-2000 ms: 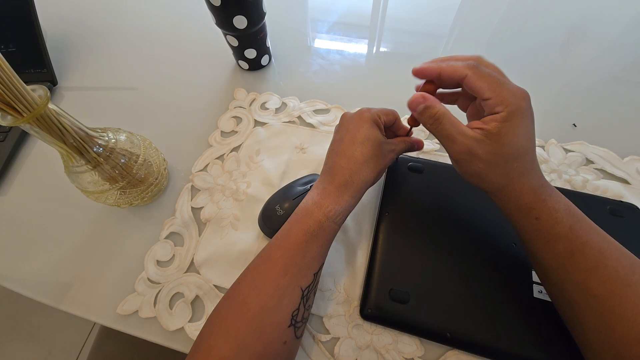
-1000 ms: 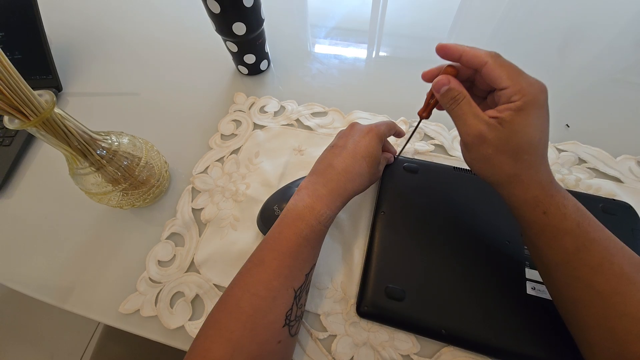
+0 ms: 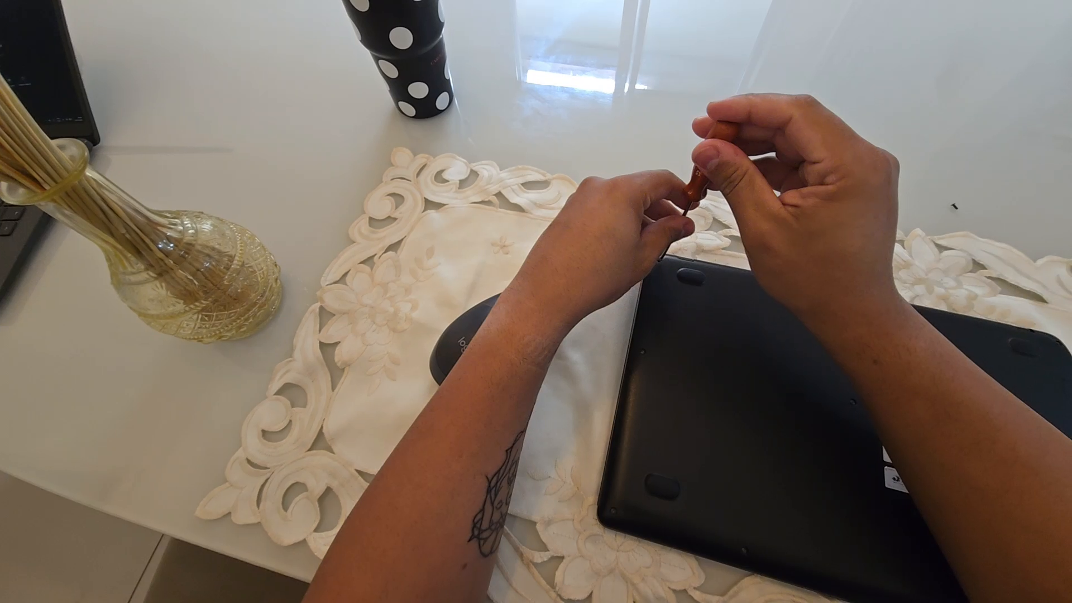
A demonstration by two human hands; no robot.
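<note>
A black laptop (image 3: 737,419) lies with its underside up, showing rubber feet and small screws. My right hand (image 3: 808,193) grips the orange-red handle of a small screwdriver (image 3: 697,182) above the laptop's far left corner. The thin shaft slants down to that corner; its tip is hard to make out. My left hand (image 3: 615,234) is at the same corner, with thumb and fingers around the shaft just below the handle. Whether the fingers also touch a screw is hidden.
A computer mouse (image 3: 459,339) sits partly under my left forearm on a cream cutwork placemat (image 3: 469,243). To the left stand a glass vase (image 3: 197,276) with thin sticks and another laptop (image 3: 33,75). A polka-dot tumbler (image 3: 414,63) stands at the back.
My right hand has come down and closer to my left hand since one second ago. The left fingers, lower by the corner then, are now up around the screwdriver's shaft.
</note>
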